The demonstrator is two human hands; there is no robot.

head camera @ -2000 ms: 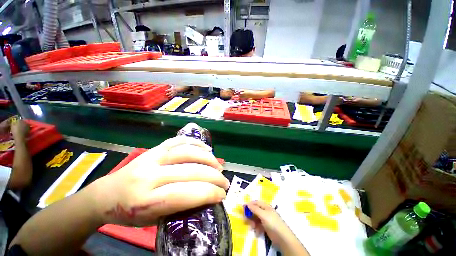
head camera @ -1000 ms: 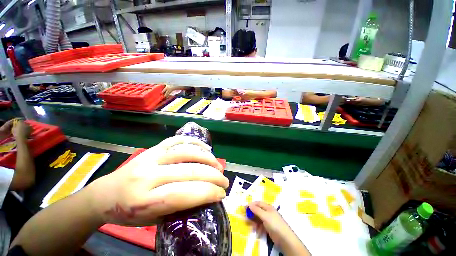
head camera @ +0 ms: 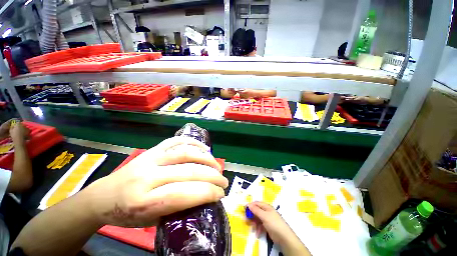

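My left hand (head camera: 165,182) is wrapped around a dark drink bottle (head camera: 194,232), held up close in front of me. The bottle's near end is cut off by the bottom edge. My right hand (head camera: 266,220), lower right, holds a small blue bottle cap (head camera: 249,212) at its fingertips, over the adhesive sheets. A red tray (head camera: 131,235) lies behind the bottle and my left hand, mostly hidden. Yellow adhesive pieces on white liner (head camera: 270,189) lie to the right of the bottle.
White used liners (head camera: 295,235) with yellow offcuts (head camera: 323,220) are heaped at right. A green drink bottle (head camera: 401,230) and cardboard box (head camera: 413,155) stand at far right. A green conveyor (head camera: 280,150) runs behind, below a white shelf (head camera: 240,77). A neighbour's arm (head camera: 21,155) is at left.
My hands hold the bottle and the cap much as before. The view has shifted slightly.
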